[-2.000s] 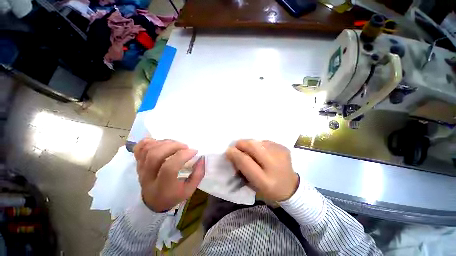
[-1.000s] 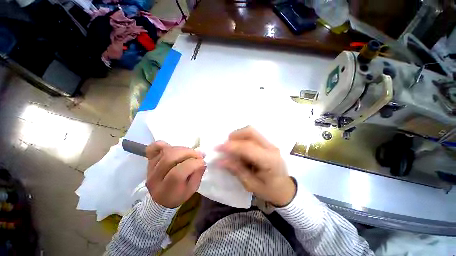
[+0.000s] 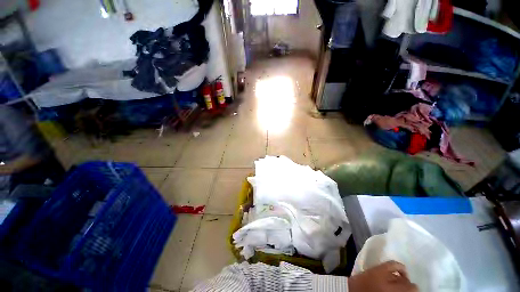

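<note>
One hand [image 3: 383,278] shows at the bottom edge, at the end of a striped sleeve that comes from the left; it looks like my left hand. It is partly cut off, and its fingers lie against a white cloth piece [image 3: 425,251] on the left end of the white table [image 3: 499,246]; whether they grip it cannot be told. My right hand is out of the picture. A heap of white cloth pieces [image 3: 296,199] fills a yellow crate [image 3: 235,231] beside the table.
A blue plastic crate [image 3: 122,228] stands at the left. A green sack [image 3: 393,171] lies behind the table, and a cloth heap [image 3: 413,122] lies further back. Two fire extinguishers [image 3: 214,96] stand by the wall. Part of a person [image 3: 25,140] shows at the far left.
The view has swung left, from the sewing machine to the floor and crates. The hands were together over white cloth; now only one shows, on cloth at the table's left end.
</note>
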